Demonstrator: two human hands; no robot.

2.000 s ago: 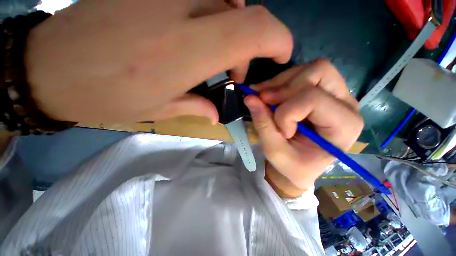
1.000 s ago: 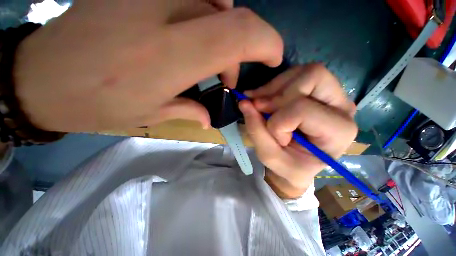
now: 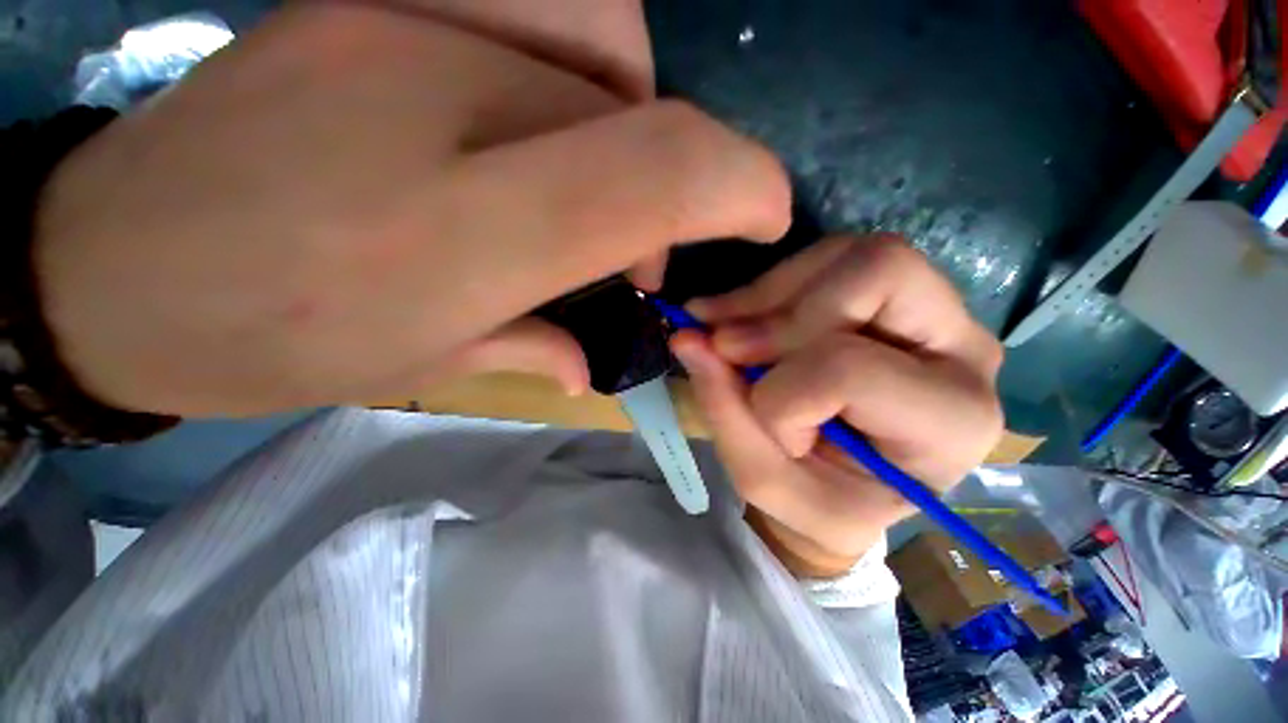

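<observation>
A smartwatch (image 3: 619,336) with a dark square case is held by my left hand (image 3: 353,212), fingers along its far side and thumb at its near left side. Its pale holed strap half (image 3: 664,449) hangs towards my smock. The other strap half is hidden under my left hand. My right hand (image 3: 869,374) holds a blue stick (image 3: 918,497) like a pen. The stick's tip is at the upper right edge of the watch case. The exact contact is too small to tell.
A red tray (image 3: 1165,71) is at the far right, with a pale-strapped watch (image 3: 1130,233) hanging over its edge. A whitish container (image 3: 1218,290), a spare blue stick (image 3: 1134,398) and a round dark object (image 3: 1218,420) lie at the right. A tan cardboard strip (image 3: 516,401) runs along the near bench edge.
Both hands, the watch and the stick sit slightly lower in the view, and the stick's rear end has swung down and left. The grips look the same.
</observation>
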